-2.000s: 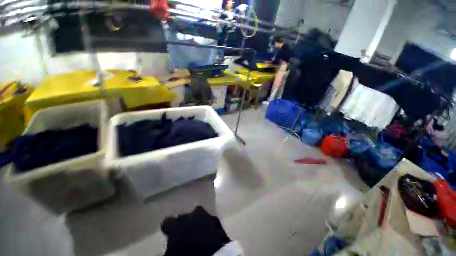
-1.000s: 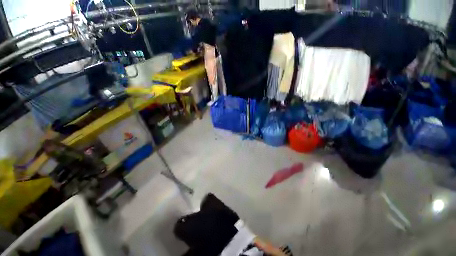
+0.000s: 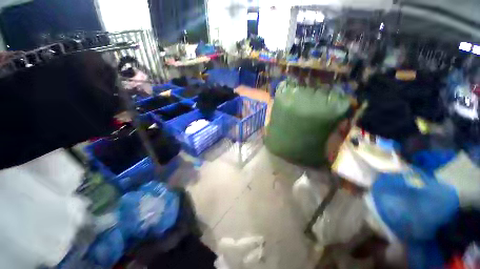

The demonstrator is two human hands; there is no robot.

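Note:
A black cloth bundle (image 3: 189, 255) shows at the bottom edge of the head view, blurred and cut off. A white piece (image 3: 241, 249) lies against its right side; whether it is the bundle's tie strip or backing I cannot tell. Neither my left hand nor my right hand can be made out, so what holds the bundle is hidden.
Several blue crates (image 3: 199, 137) with black pieces stand left of the aisle. A large green sack (image 3: 308, 123) stands right of centre. Blue bags (image 3: 150, 210) lie lower left. A cluttered table (image 3: 368, 160) and a blue bag (image 3: 416, 202) are at the right. Dark garments (image 3: 58, 105) hang left.
The view has swung right, from white bins and yellow tables to an aisle with crates and the green sack. The black bundle has stayed low in view; the hand beside it has left the picture.

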